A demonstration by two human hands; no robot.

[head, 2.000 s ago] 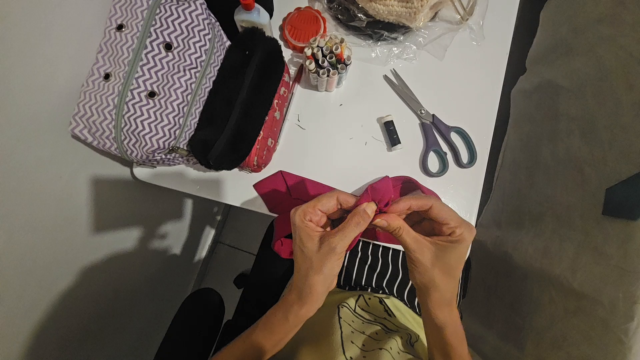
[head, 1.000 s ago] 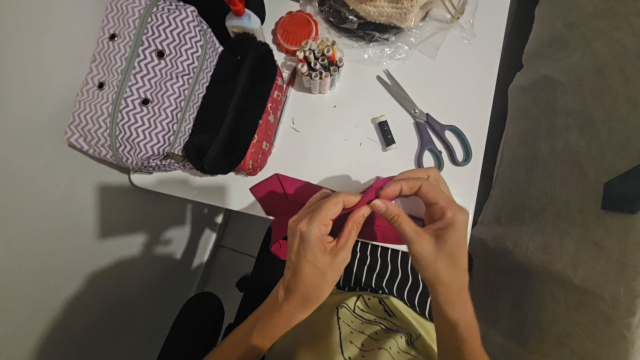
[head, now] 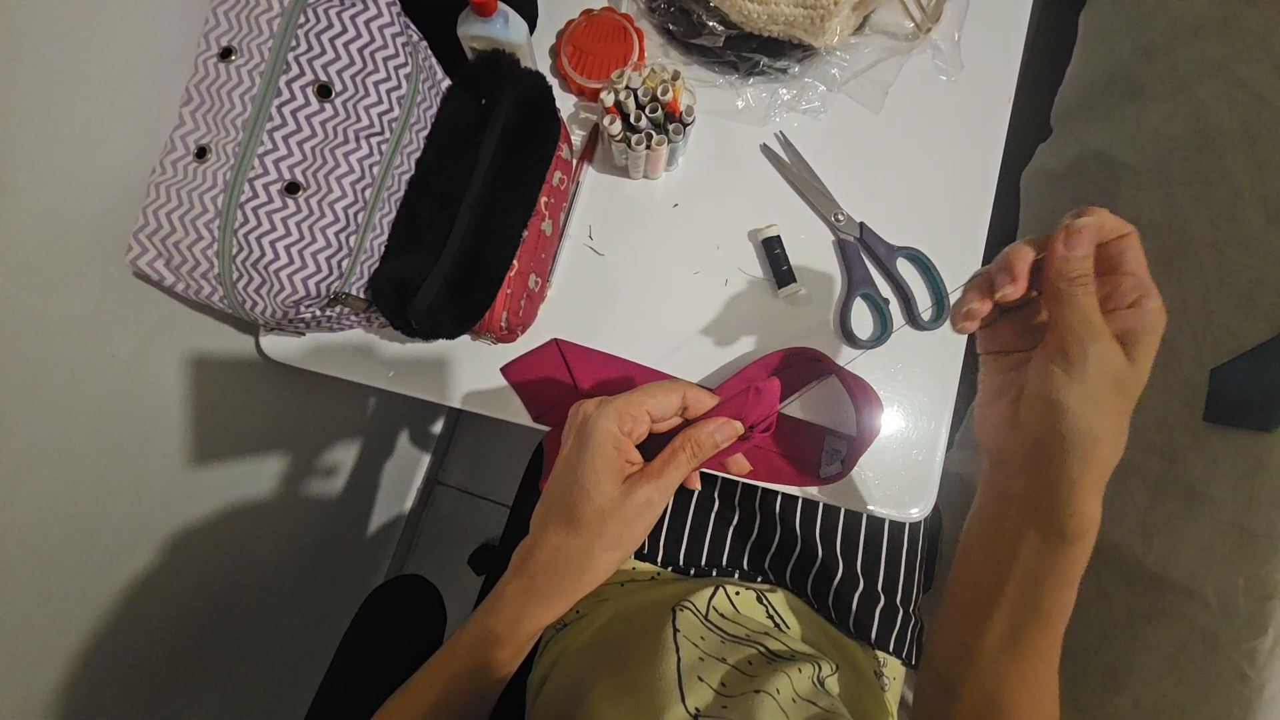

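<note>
My left hand [head: 640,455] pinches the gathered middle of a magenta fabric strip [head: 590,375] at the table's front edge. To the right of those fingers the strip forms a loop with a small tag inside. A dark thread [head: 870,352] runs taut from the pinched fabric up to my right hand [head: 1070,300], which is raised beyond the table's right edge with thumb and forefinger closed on the thread's end. Whether a needle is there, I cannot tell. Beneath the thread lie scissors [head: 850,235] with purple and teal handles, blades slightly parted. A spool of dark thread [head: 776,261] rests beside them.
On the white table [head: 680,270] stand a zigzag-patterned bag [head: 290,150], a black fuzzy pouch [head: 475,200], a red patterned case [head: 530,260], a glue bottle [head: 495,35], a red lid [head: 600,50], a cluster of thread spools [head: 648,120] and a plastic bag with yarn [head: 790,30].
My right hand has moved from the fabric out to the right and up, and the thread now stretches between them. My left hand still pinches the magenta fabric.
</note>
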